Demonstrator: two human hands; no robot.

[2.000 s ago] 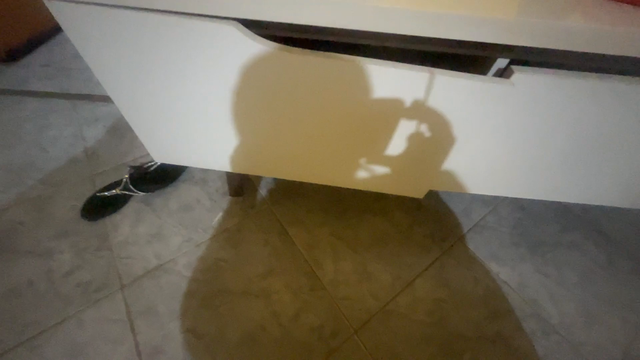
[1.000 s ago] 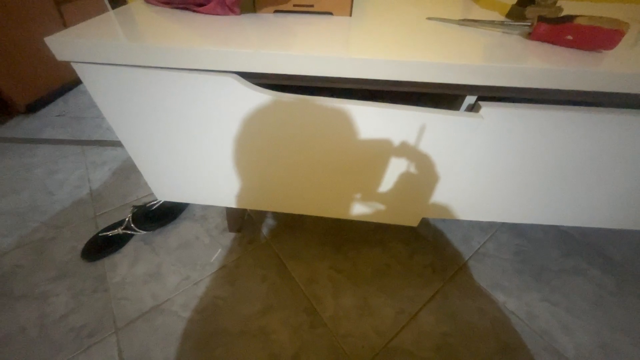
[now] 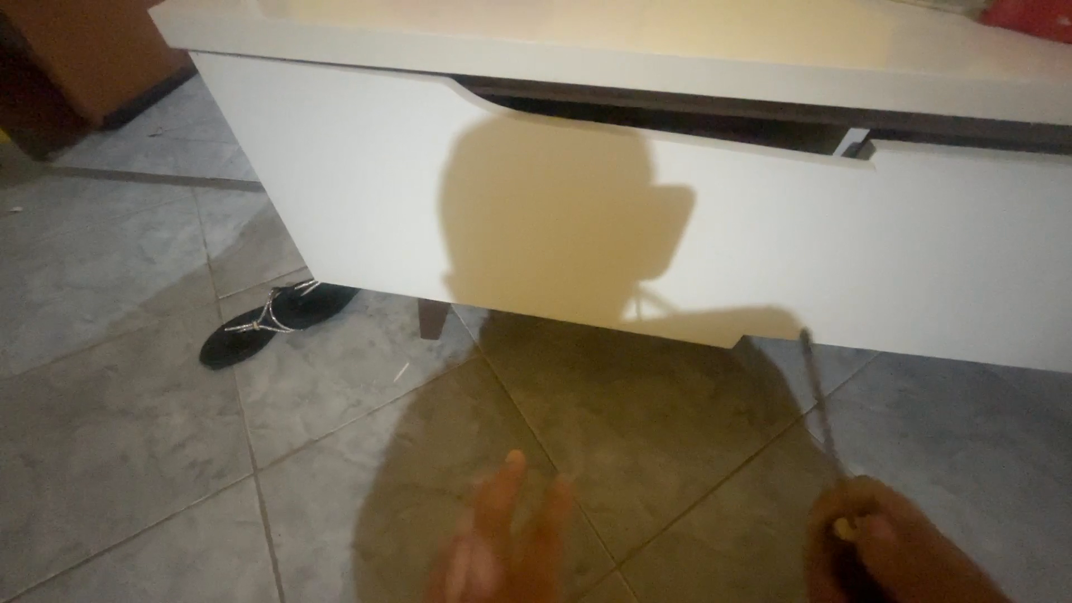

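Note:
My right hand (image 3: pixel 879 536), low at the right, is closed around the handle of a thin-shafted tool, perhaps a screwdriver (image 3: pixel 821 402), whose dark shaft points up toward the lower edge of a white cabinet front (image 3: pixel 335 167). Most of the handle is hidden in the fist; a small yellowish part shows. My left hand (image 3: pixel 507 536) is blurred at the bottom middle, fingers apart, with nothing seen in it. A dark gap with a curved edge runs between the cabinet front and the white top (image 3: pixel 586 42).
A black sandal (image 3: pixel 243 339) with shiny straps lies on the tiled floor (image 3: pixel 126 435), left of a short brown cabinet leg (image 3: pixel 433 318). Brown furniture (image 3: pixel 109 50) stands at the upper left. Part of a red object (image 3: pixel 1030 18) rests on the cabinet top. A shadow covers the front and floor.
Both hands have come into view from below, the right one with the thin tool. Their raised shadow beside the head's shadow has gone. The view has tilted down since one second ago.

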